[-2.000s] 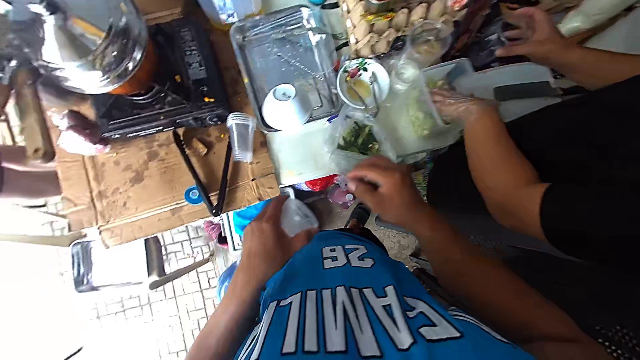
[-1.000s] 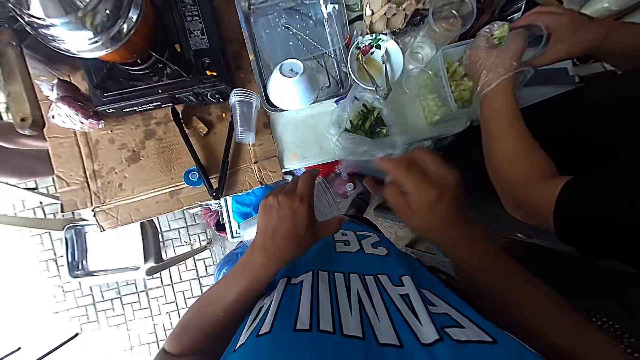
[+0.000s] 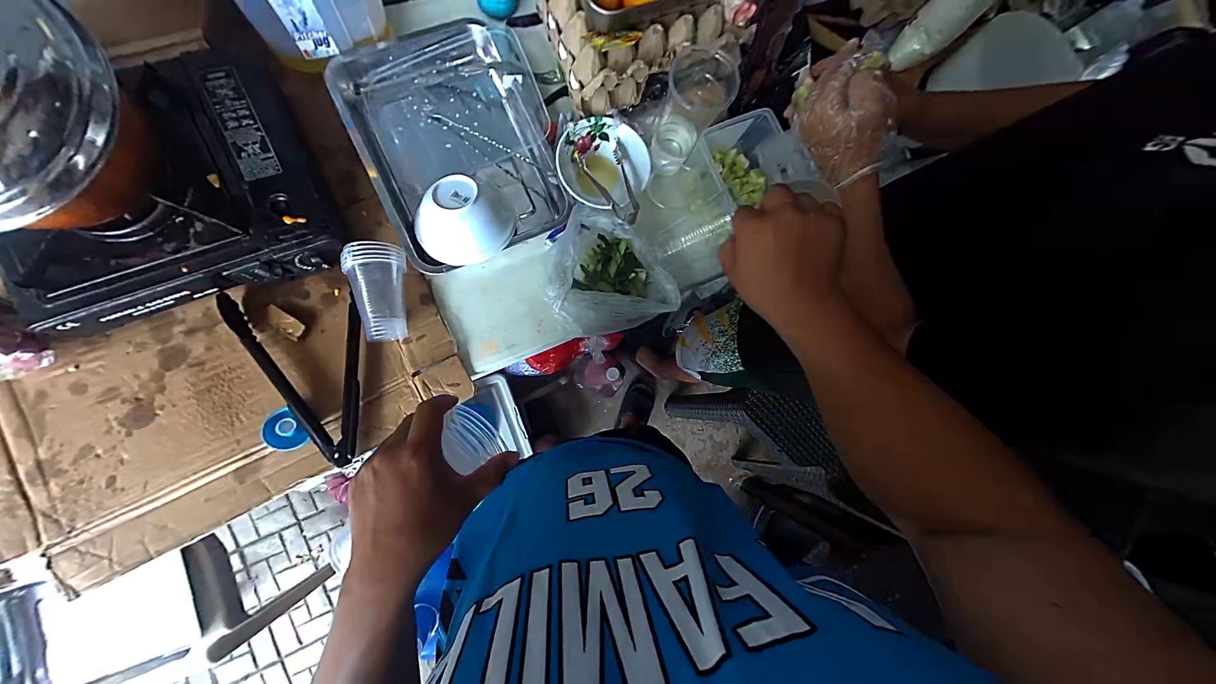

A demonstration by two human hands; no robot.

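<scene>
My left hand (image 3: pixel 413 480) grips a stack of clear plastic lids (image 3: pixel 470 437) near my waist. My right hand (image 3: pixel 788 247) reaches over the clear plastic container (image 3: pixel 698 242) of chopped green vegetables (image 3: pixel 741 176); its fingers touch or hold a clear round plastic piece (image 3: pixel 815 190), mostly hidden by the hand. A plastic bag of green leaves (image 3: pixel 613 266) lies left of that hand. Behind it are a floral bowl (image 3: pixel 579 185) with tongs and liquid, and a clear plastic cup (image 3: pixel 703 81). Stacked clear cups (image 3: pixel 375 290) stand on the cardboard beside black tongs (image 3: pixel 285 380).
A portable gas stove (image 3: pixel 228 190) with a pot (image 3: pixel 104 180) stands at left. An upturned white bowl (image 3: pixel 465 218) sits in a metal tray (image 3: pixel 380 85). At right, a co-worker's gloved hand (image 3: pixel 845 114) is close to my right hand. An egg carton (image 3: pixel 594 71) stands at the back.
My right hand has moved from near my left hand out to the vegetable container. The co-worker's gloved hand has moved away from the container. My left hand keeps the lids.
</scene>
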